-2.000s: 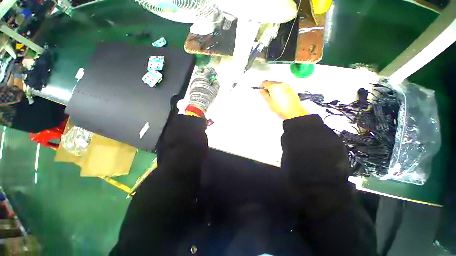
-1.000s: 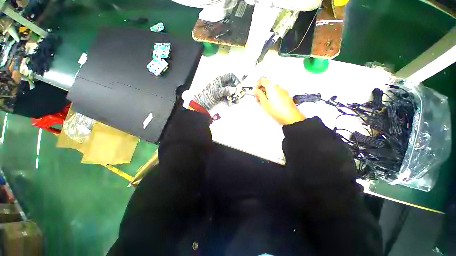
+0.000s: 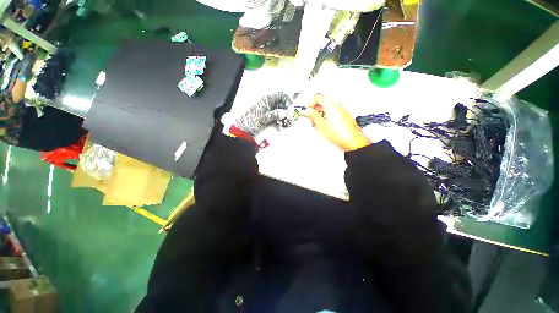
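Note:
My left hand (image 3: 267,115), in a grey striped glove with a red cuff, is bent inward over the white sheet. A small part, apparently a circuit board (image 3: 297,114), shows at its fingertips, too washed out to make out fully. My right hand (image 3: 334,123) looks bare and touches or nearly touches the same spot, its fingers pinched on what seems a thin cable end. The tangled black cable leads (image 3: 466,153) lie at the right, partly in a clear plastic bag (image 3: 528,162). One cable stretch (image 3: 375,118) lies just right of my right hand.
Circuit boards (image 3: 195,65) lie on the black slab (image 3: 144,104) at left. The brown-edged station base (image 3: 395,46) with a green disc (image 3: 384,77) stands behind the work. A pale post (image 3: 310,43) rises behind my hands. A cardboard box (image 3: 138,183) is lower left.
Since two seconds ago, my left hand has turned inward to meet my right hand at the small part. Over the last second the hands have barely moved; the view shifted slightly.

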